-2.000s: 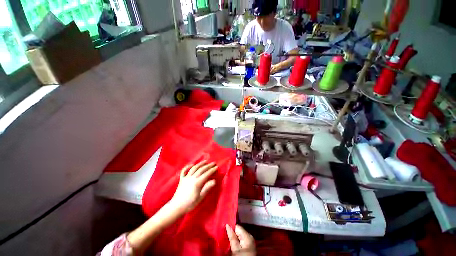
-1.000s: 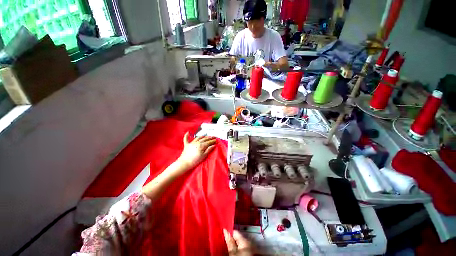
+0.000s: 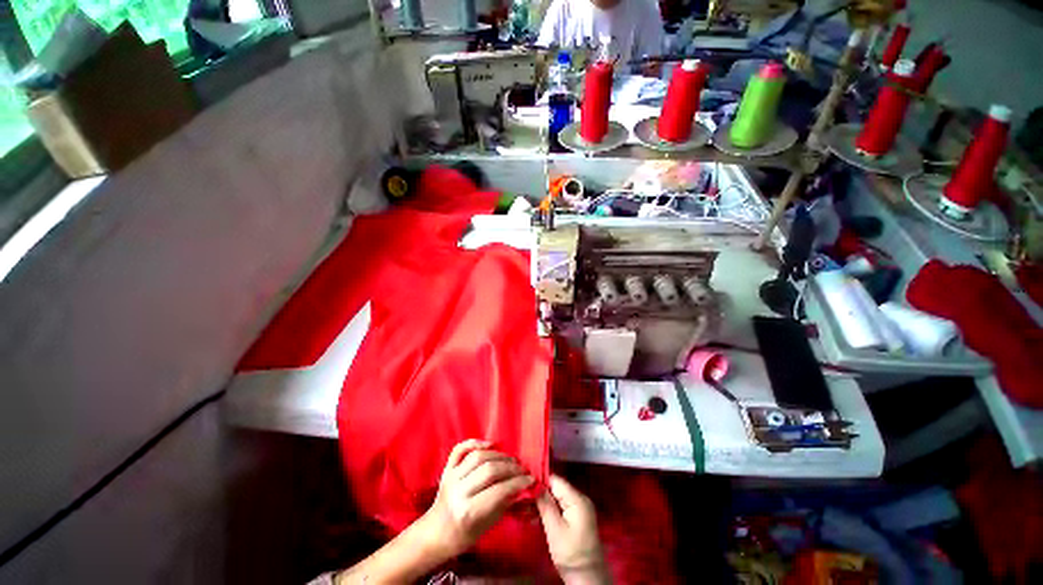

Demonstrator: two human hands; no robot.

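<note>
A wide red fabric panel [image 3: 440, 366] lies on the white table left of the overlock machine [image 3: 646, 280] and hangs over the front edge. Its right edge runs up to the presser foot and needle area [image 3: 544, 322]; the foot itself is too small to make out. My left hand [image 3: 480, 494] grips the fabric near its right edge, at the table's front. My right hand [image 3: 570, 523] pinches the same edge just to the right, close to my left fingers. Both hands are bare.
Red thread cones [image 3: 596, 103] and a green cone [image 3: 757, 105] stand behind the machine. A pink roll [image 3: 708, 366], a black flat rectangle [image 3: 793, 361] and a metal parts tray [image 3: 801, 426] lie right. A person [image 3: 600, 29] sits beyond. The wall [image 3: 263, 171] borders the left.
My left hand has moved from flat on the fabric near the machine back towards me and now grips the edge beside my right hand. The camera view has shifted.
</note>
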